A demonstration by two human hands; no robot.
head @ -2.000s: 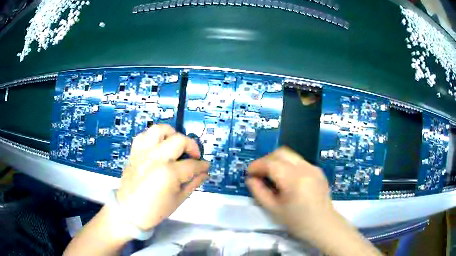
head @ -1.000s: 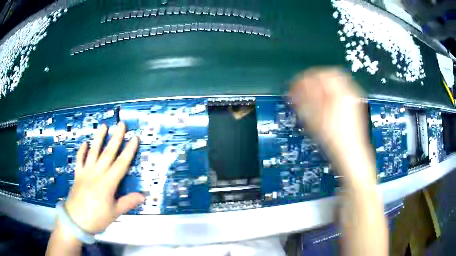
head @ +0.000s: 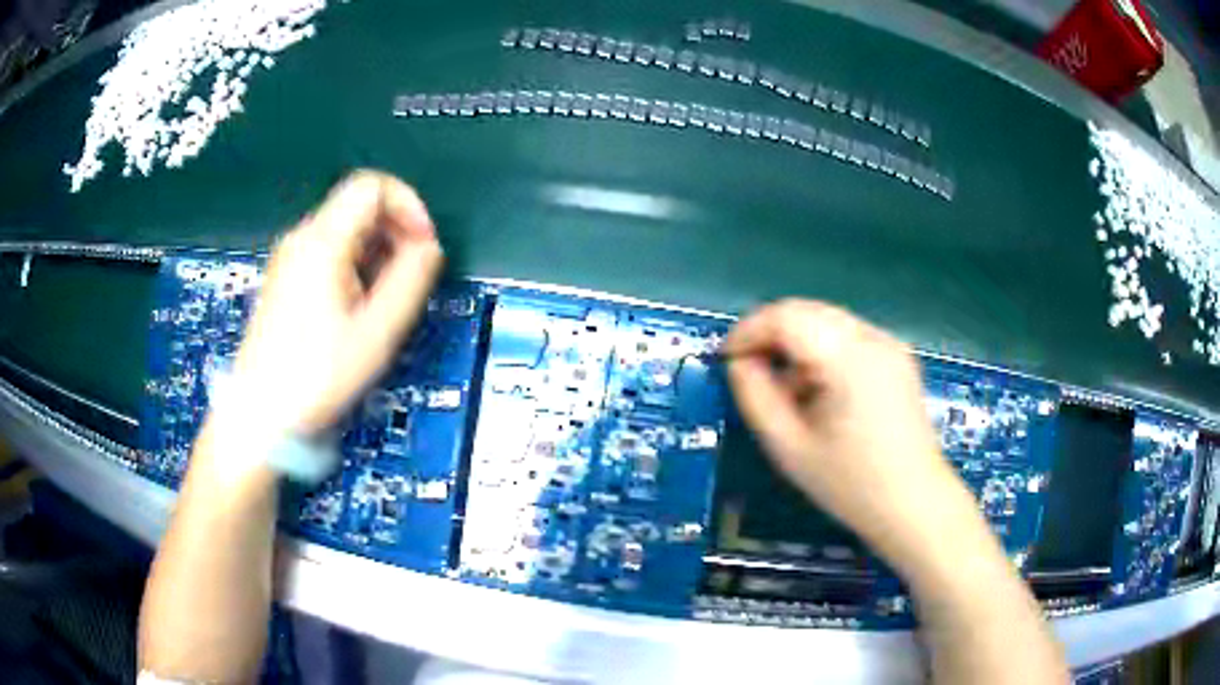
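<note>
Blue PCB panels lie side by side between the rails. The middle panel [head: 575, 455] carries many small parts. My right hand [head: 836, 402] has thumb and forefinger pinched at its upper right edge; what they hold is too small to tell. My left hand [head: 335, 301] is raised over the left panel [head: 401, 468] and the edge of the green surface, fingers curled, contents hidden. A pale band [head: 301, 456] is on my left wrist. Small silvery-grey components [head: 669, 114] stand in long rows on the green surface.
Loose white connectors lie in piles at far left [head: 181, 94] and far right [head: 1161, 234]. More panels [head: 983, 435] are on the right, with a dark gap between the rails beside the middle panel. A red box [head: 1108, 47] is at the upper right. The white front rail [head: 535, 642] runs below.
My left hand has lifted off the left panels and its fingers have curled. My right hand has come back from the right panels to the middle panel's edge. The camera view has also shifted.
</note>
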